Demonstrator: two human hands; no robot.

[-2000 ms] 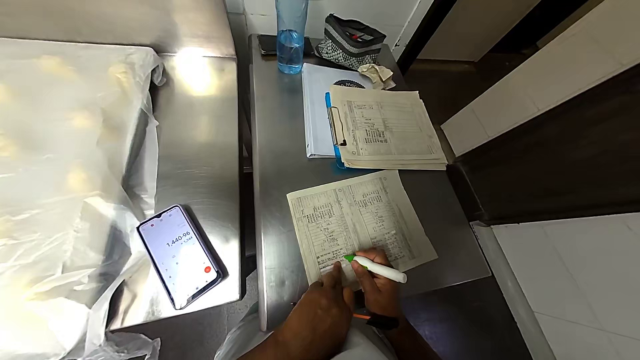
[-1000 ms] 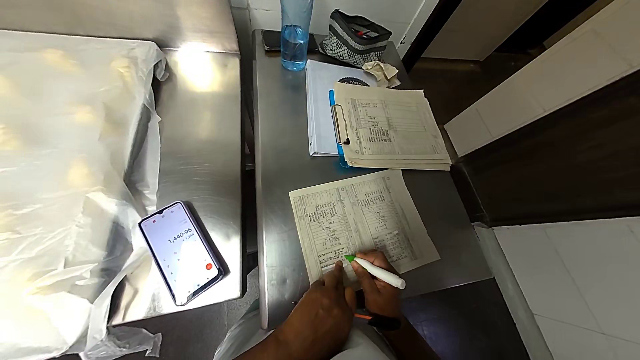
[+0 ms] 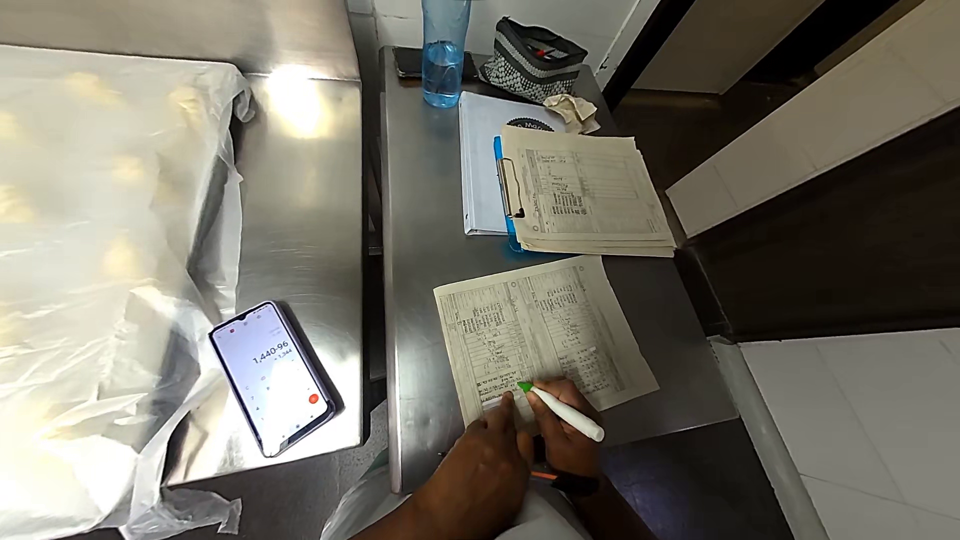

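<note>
A sheet of paper with printed tables and handwriting [image 3: 540, 330] lies tilted on the metal table. My right hand [image 3: 566, 427] holds a white marker with a green tip end [image 3: 570, 415], its green end at the lower middle of the sheet. The fingers of my left hand [image 3: 487, 457] rest on the sheet's lower edge, close beside the marker; whether they pinch anything is hard to see. Above the sheet, a blue clipboard [image 3: 498, 150] bears a stack of similar papers [image 3: 600, 195], partly over a white binder [image 3: 480, 172].
A phone showing a calculator [image 3: 270, 375] lies on the left steel surface [image 3: 300, 210], beside a plastic-covered tray [image 3: 97, 225]. At the metal table's [image 3: 420, 262] far end are a blue water bottle [image 3: 442, 67], a dark flat object [image 3: 409, 63], a patterned pouch [image 3: 532, 64] and crumpled paper [image 3: 574, 112].
</note>
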